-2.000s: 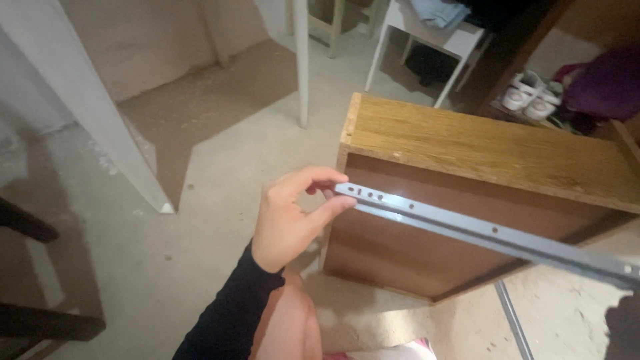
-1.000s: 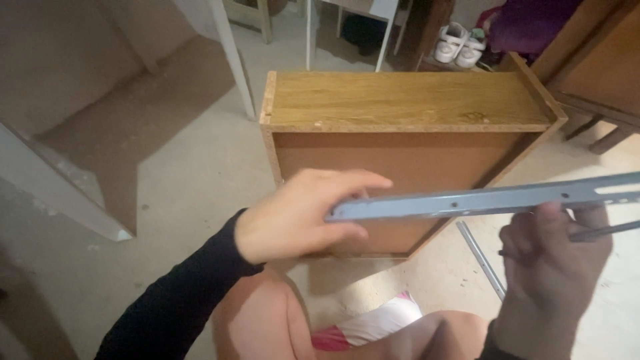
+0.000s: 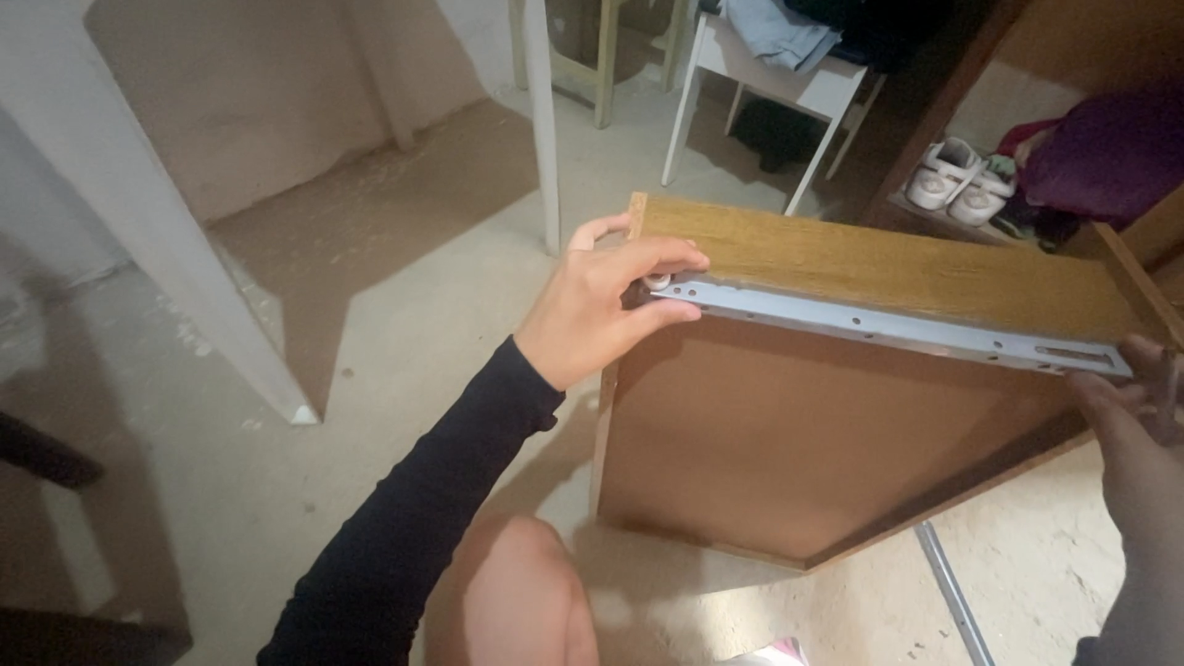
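A wooden drawer stands on its side on the floor, its brown bottom panel facing me. Along the lower edge of its upper side board lies a metal drawer slide with holes and a slot near its right end; a small roller shows at the left end. My left hand pinches that left end at the drawer's corner. At the far right, my right hand holds the slotted end between thumb and fingers, with a thin tool, perhaps a screwdriver, also in it.
Another metal slide lies on the floor at the lower right. White shoes sit on a shelf behind the drawer. A white stool holds clothes. White table legs stand at the left, near my arm.
The slide, held in front of the drawer's bottom panel a second ago, has come against the edge of the drawer's upper side board. Both hands have moved with it.
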